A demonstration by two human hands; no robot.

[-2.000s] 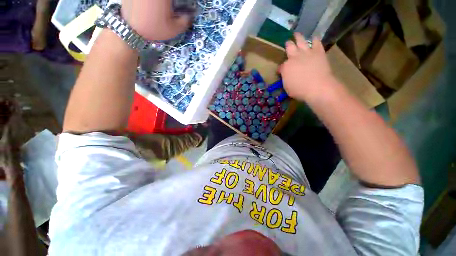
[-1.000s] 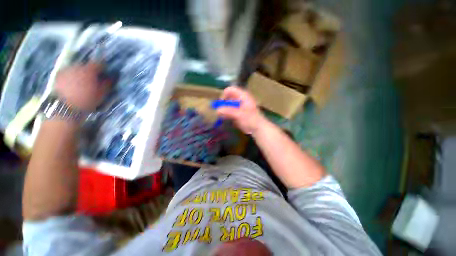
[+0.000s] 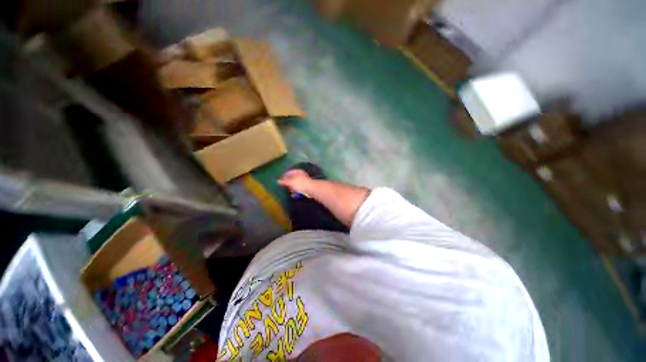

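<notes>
My right hand (image 3: pixel 294 182) is over my dark trouser leg, right of the carton. Its fingers are closed, and a small bit of bright blue, seemingly a battery (image 3: pixel 298 194), shows at its underside; most of it is hidden. The cardboard cell carton (image 3: pixel 131 247) is at the lower left, with packed blue, grey and red cell ends (image 3: pixel 149 300) filling its near part. The white bin (image 3: pixel 62 300), with a blurred grey-blue heap of wired parts, is cut off by the lower left corner. My left hand is out of the picture.
An open brown shipping carton (image 3: pixel 244 152) with flaps and cardboard inside stands at upper left centre. A grey bench or machine frame (image 3: pixel 142 159) runs along the left. A white box (image 3: pixel 499 102) and brown cartons (image 3: pixel 567 177) are at right across the green floor (image 3: pixel 425 134).
The view has swung right, so bin and cell carton now lie lower left. My right hand has moved from above the cell carton to beside it. My left hand has left the picture.
</notes>
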